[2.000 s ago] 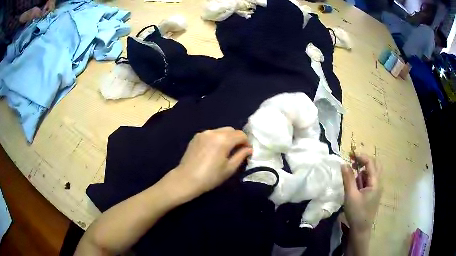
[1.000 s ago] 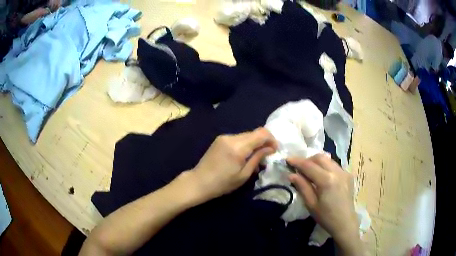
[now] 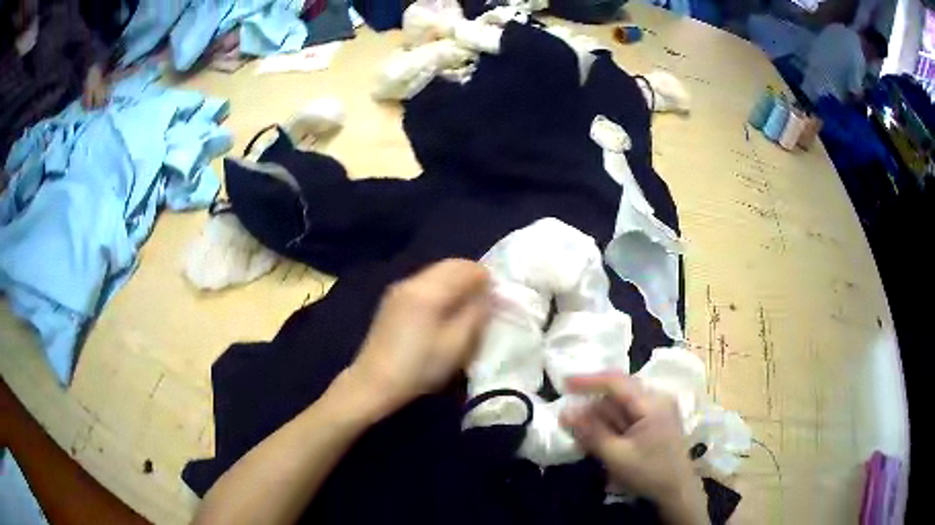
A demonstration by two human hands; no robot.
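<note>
A black garment [image 3: 379, 220] with puffy white ruffle [image 3: 559, 261] lies spread over the table. My left hand [image 3: 431, 318] is blurred at the left edge of the ruffle; its fingers are curled together, and what is between them cannot be made out. My right hand [image 3: 625, 426] is over the lower ruffle, blurred, its fingers partly bent; any tool in it is not visible. A thin black strap loop [image 3: 499, 395] lies over the ruffle between my hands. A smooth white piece [image 3: 648, 251] lies along the garment's right edge.
Light blue garments [image 3: 77, 220] lie crumpled at left. A black cup-shaped piece [image 3: 269, 200] is at upper left. Small thread spools [image 3: 784, 123] stand at right, and a pink-purple box [image 3: 880, 490] is at the lower right edge. Part of another person [image 3: 51, 77] shows at upper left.
My hands came together on the ruffle, then moved apart; my right hand has come in from the table's right side. The view has shifted and shows more of the table's far side.
</note>
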